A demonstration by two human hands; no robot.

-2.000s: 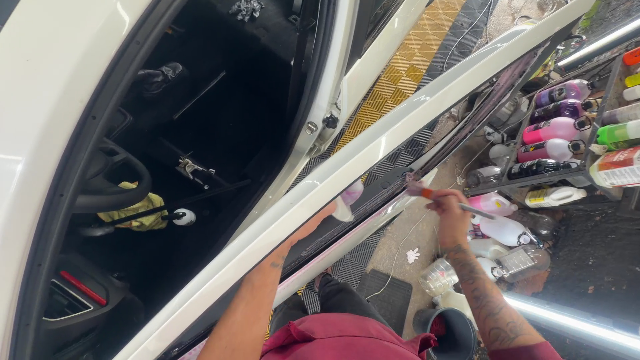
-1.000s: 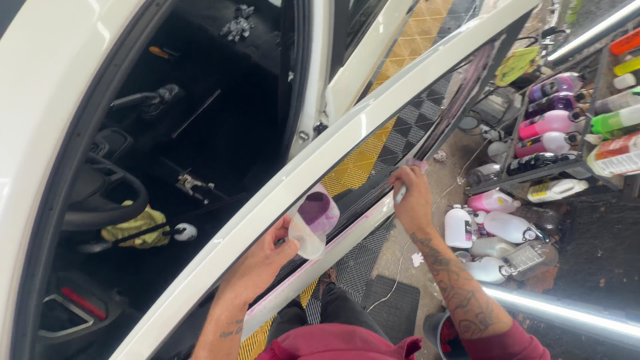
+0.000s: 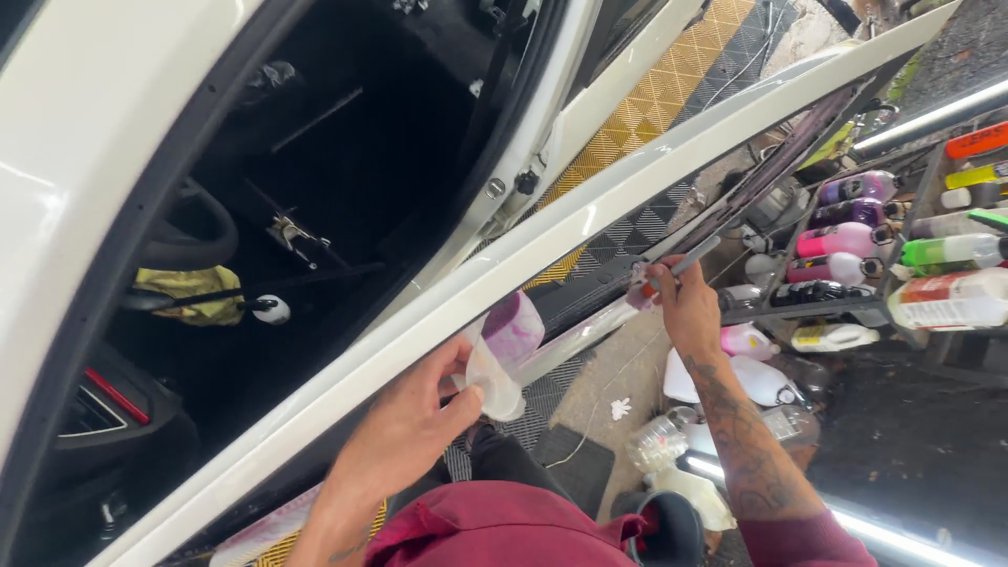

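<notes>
My left hand [image 3: 421, 409] grips a cut translucent plastic container [image 3: 496, 382] with purple foamy liquid inside, in the window opening of the white car door [image 3: 378, 315]. Farther up the door, my right hand [image 3: 685, 307] is closed around the grey handle of a brush [image 3: 697, 253] with an orange band. Its bristle end is at the door's inner edge, where purple-tinged foam [image 3: 639, 295] sits. More purplish residue marks the dark window frame [image 3: 795, 150] toward the door's far corner.
Bottles of coloured liquid [image 3: 843, 239] lie on a rack [image 3: 913, 315] at right, with white jugs [image 3: 756, 378] and a dark bucket [image 3: 665, 528] on the floor below. The car's dark interior, with a steering wheel [image 3: 193, 236], is at left. A lit tube lamp [image 3: 929, 543] crosses the lower right.
The left hand's container is tilted differently from a second ago, its purple inside turned more toward the upper right. The right hand still holds the brush, its handle now swung out to the upper right.
</notes>
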